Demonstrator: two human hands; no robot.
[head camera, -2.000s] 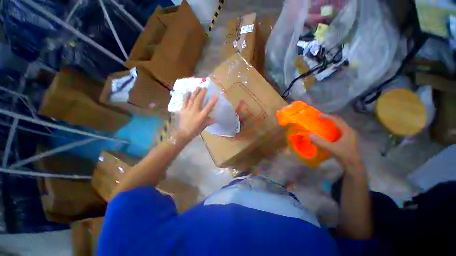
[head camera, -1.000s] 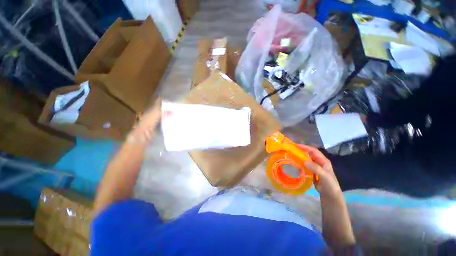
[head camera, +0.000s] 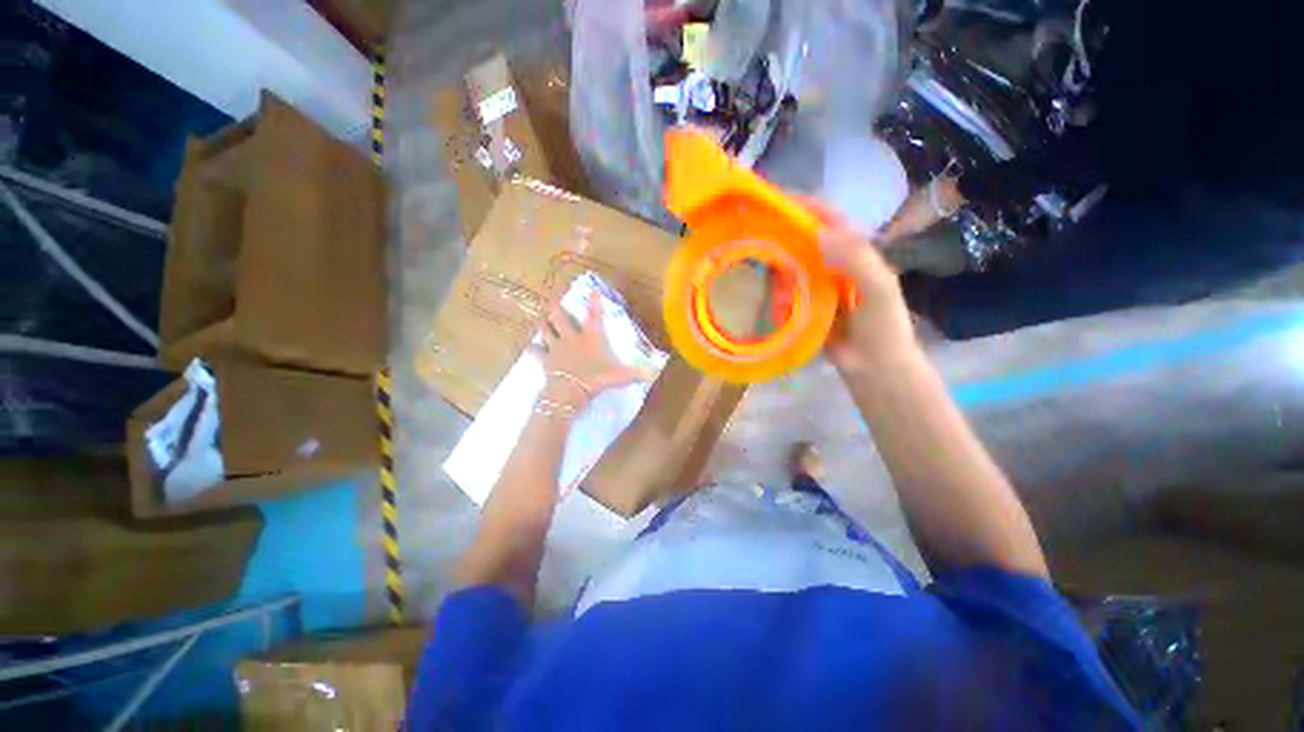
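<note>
A white mailing bag (head camera: 494, 432) lies on the closed brown carton (head camera: 494, 265) and sticks out past its near left edge. My left hand (head camera: 579, 360) rests on top of the bag with its fingers spread, not closed around it. My right hand (head camera: 851, 293) is shut on the orange tape dispenser (head camera: 687, 308) and holds it in the air over the carton's right side. The dispenser's round hub faces me. I cannot tell if tape hangs from it.
Open brown cartons (head camera: 308, 258) stand on the left, one with a printed white bag (head camera: 189, 436) inside. A small labelled carton (head camera: 494, 122) is beyond the work carton. A clear sack (head camera: 615, 107) and dark shiny plastic (head camera: 972, 122) lie beyond. Another person's hand (head camera: 927, 205) shows at right.
The white bag has gone from being held up over the carton to lying slanted on it under my left hand. The dispenser has moved up and left. The view has shifted.
</note>
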